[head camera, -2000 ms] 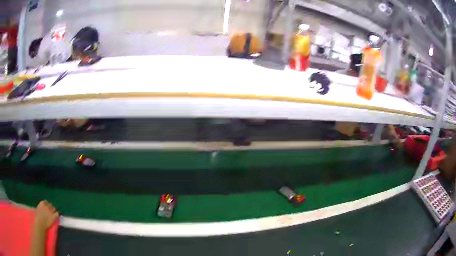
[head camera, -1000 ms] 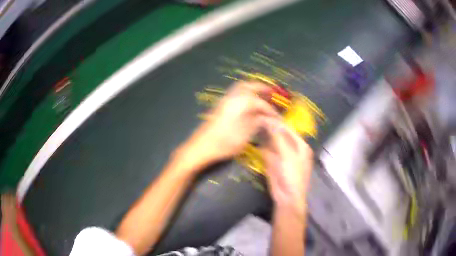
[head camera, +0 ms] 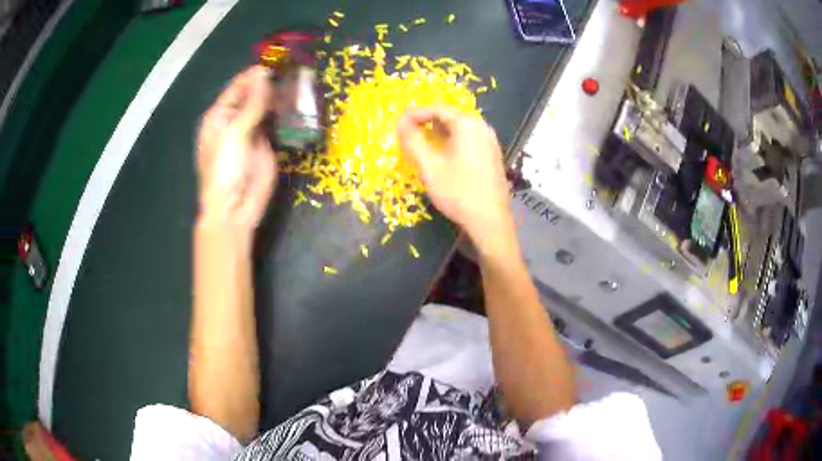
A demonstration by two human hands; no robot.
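My left hand point(head camera: 236, 149) holds an electronic unit point(head camera: 296, 103) at its fingertips, left of the yellow heap. The unit's red end with a gold centre points up and its grey-green end points down; it is slightly blurred. A loose heap of small yellow parts point(head camera: 365, 122) lies on the dark green surface. My right hand point(head camera: 451, 162) is over the heap's right side, thumb and fingertips together. Whether a yellow part is between them cannot be told.
A pale-grey machine point(head camera: 577, 162) stands at the right, with a red-ended unit point(head camera: 708, 221) in its fixture, a red button point(head camera: 590, 85) and a touchscreen point(head camera: 664, 326). A smartphone point(head camera: 541, 20) lies at the top. Another unit point(head camera: 32, 258) is on the green belt, far left.
The view has turned and the machine and phone show clearly. My hands, close together over the heap a second ago, are now apart: left with the unit beside the heap, right over the heap.
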